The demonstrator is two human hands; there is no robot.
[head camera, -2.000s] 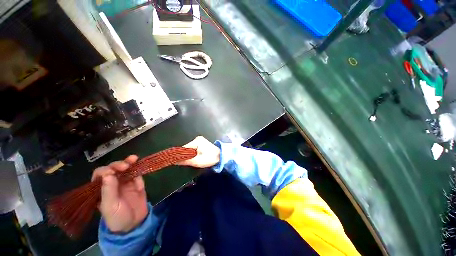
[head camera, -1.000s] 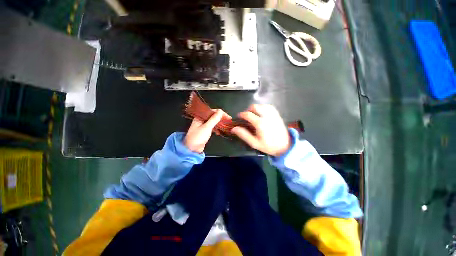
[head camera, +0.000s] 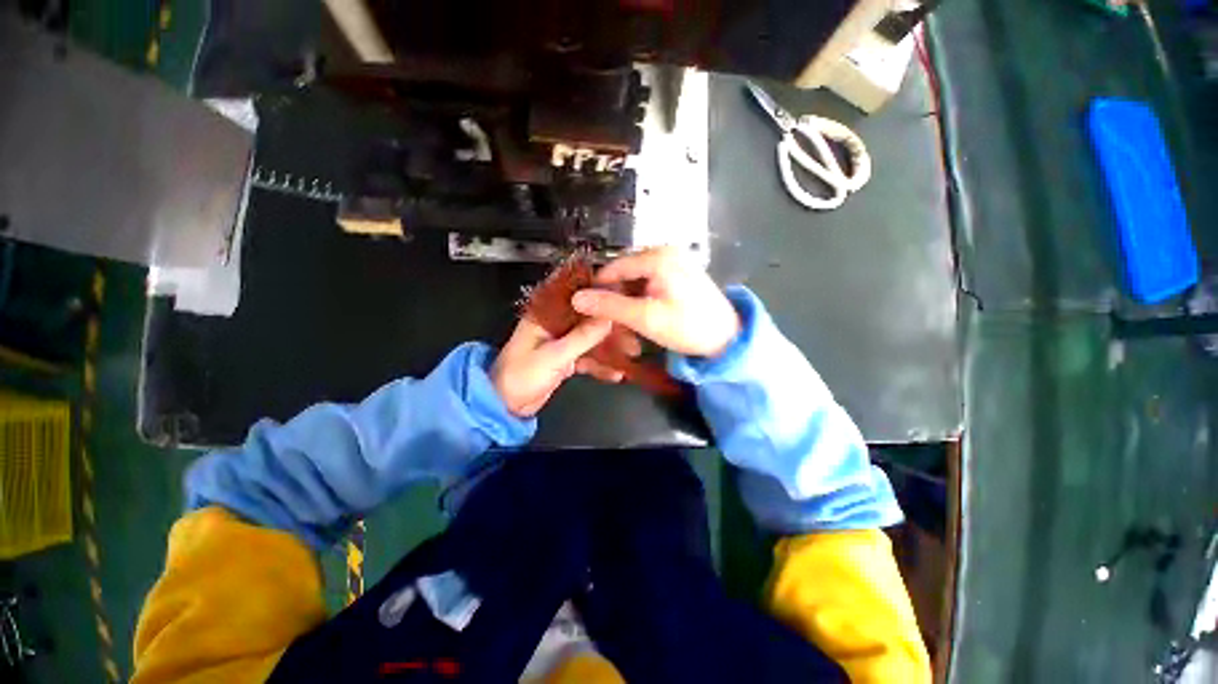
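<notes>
My left hand [head camera: 540, 364] is closed around a bundle of brown-red lead wires [head camera: 558, 297], whose pale tips fan out up and left towards the machine. The rest of the bundle runs right, partly hidden under my right hand and sleeve. My right hand [head camera: 657, 302] is at the fanned end, its thumb and fingers pinched together at the wires; whether it has a single wire is too small to tell. The crimping applicator [head camera: 505, 201], a dark block on a pale plate [head camera: 675, 167], is just above the hands.
White-handled scissors [head camera: 823, 160] lie right of the applicator, below a cream boxed device [head camera: 866, 70]. A toothed terminal strip [head camera: 297, 185] runs in from the left beside a white paper sheet [head camera: 200, 287]. A blue tray [head camera: 1142, 201] lies far right. A yellow crate [head camera: 34, 474] is at left.
The bundle, first held long to the left, was turned with its fan towards the machine. My right hand has since moved left from the bundle's middle to the fanned tips.
</notes>
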